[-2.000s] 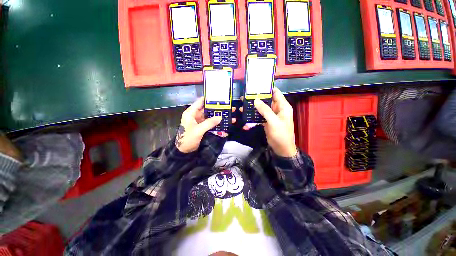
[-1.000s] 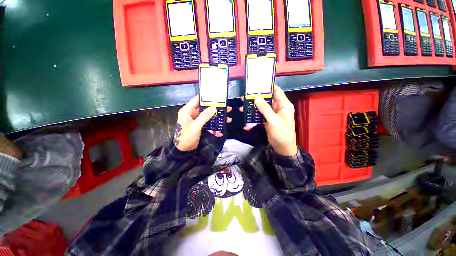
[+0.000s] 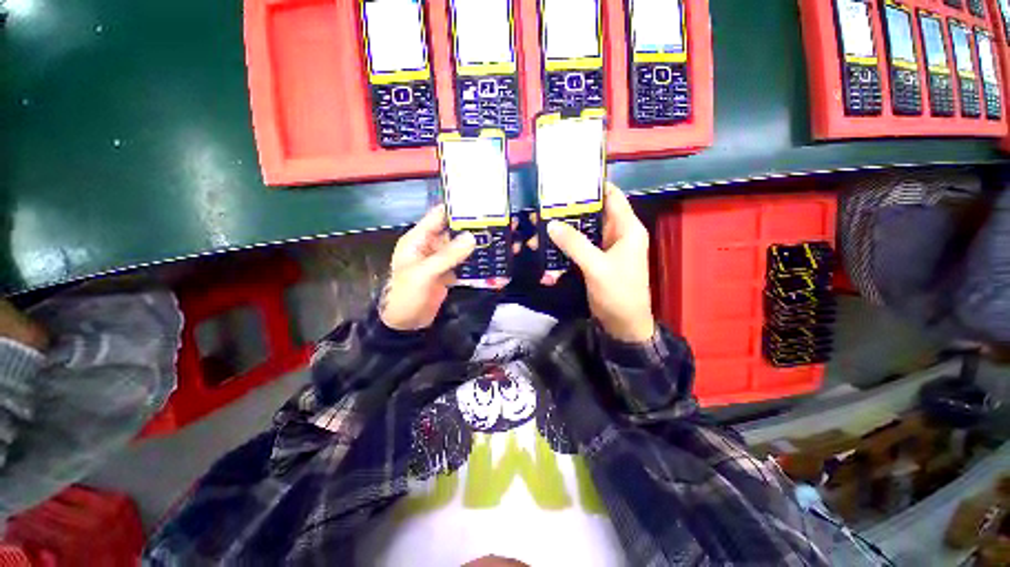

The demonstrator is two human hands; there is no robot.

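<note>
My left hand (image 3: 419, 269) holds a keypad phone (image 3: 475, 183) upright in front of the bench edge, its thumb near the navigation key. My right hand (image 3: 620, 266) holds a second keypad phone (image 3: 570, 166) beside it, its thumb on the upper keypad. Both phones have yellow trim and bright white screens; the fingers behind them are mostly hidden. Behind them a red-orange phone tray (image 3: 343, 166) lies on the bench. Its front row shows several lit phones and an empty tray pocket (image 3: 316, 83) at the left. The held phones' tops overlap the tray's front.
A neighbouring tray (image 3: 908, 124) with several phones lies on the green bench (image 3: 122, 155) at the right. Below the bench edge, a lower red-orange tray (image 3: 720, 299) holds stacked black-and-yellow parts (image 3: 797, 305). People's sleeves show at far left (image 3: 89, 377) and far right (image 3: 914, 238).
The view has shifted slightly, with the trays a little higher in the picture. My left thumb has moved off and back near the navigation key. My right thumb has moved left across the upper keypad.
</note>
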